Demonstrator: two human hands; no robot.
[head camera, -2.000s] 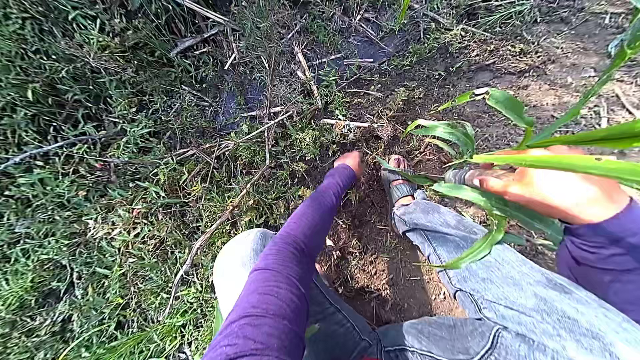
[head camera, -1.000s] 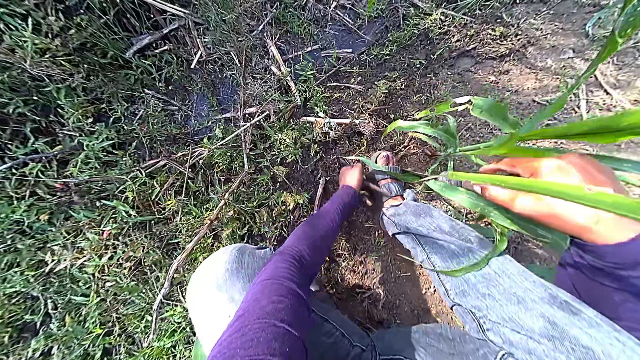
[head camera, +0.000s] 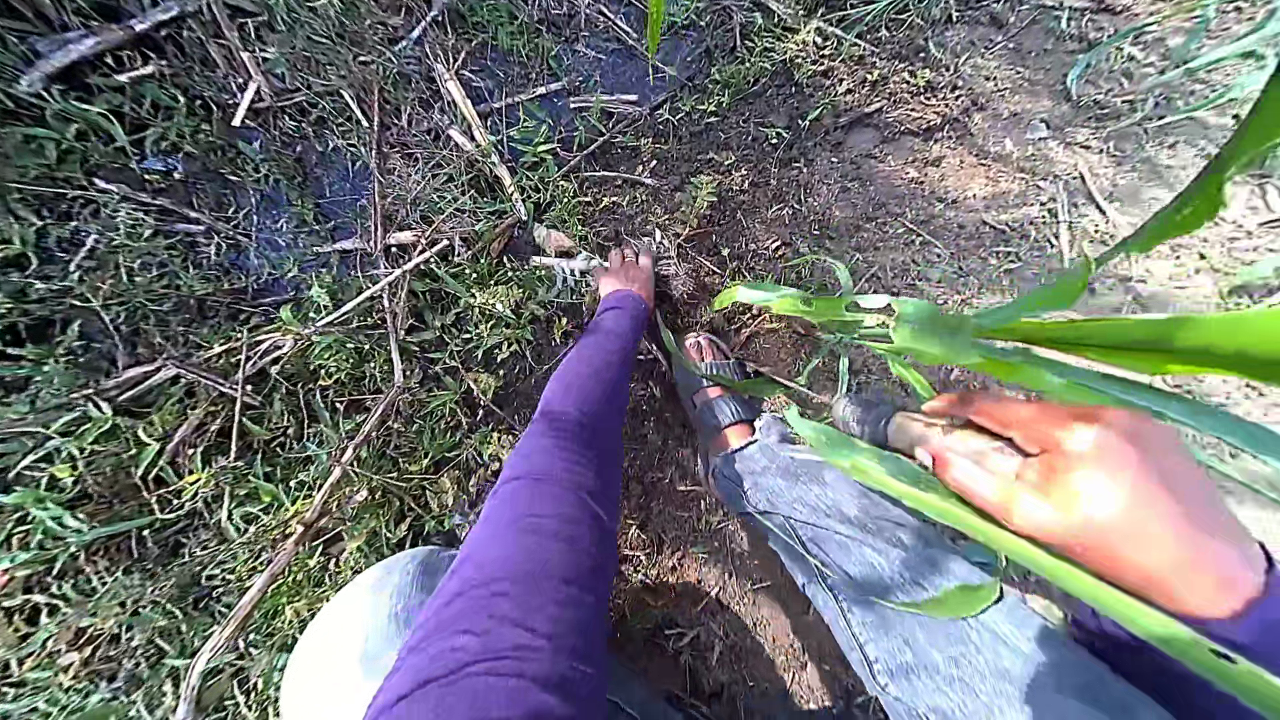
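My left hand (head camera: 627, 272), in a purple sleeve, reaches down to the soil beside a pale dry stalk piece (head camera: 568, 264) and a clump of dry roots (head camera: 682, 275). Its fingers point away from me, and what lies under them is hidden. At the right, my right hand (head camera: 1080, 490) is closed around a wooden handle (head camera: 960, 440) with a dark grey end (head camera: 865, 417). Any working part of that tool cannot be made out. Long green leaves, apparently maize (head camera: 1130, 340), pass over and beside this hand, and one leaf crosses in front of it.
My sandalled foot (head camera: 722, 395) stands on bare soil between the hands. Weeds and grass (head camera: 450, 340) cover the left side, with a long dry stem (head camera: 290, 550) across them. Dark wet patches (head camera: 300, 205) and a thick dead branch (head camera: 105, 40) lie farther up.
The pale stalk piece now shows beside my left hand, which remains low near the ground. My right hand keeps hold of the handle among the leaves.
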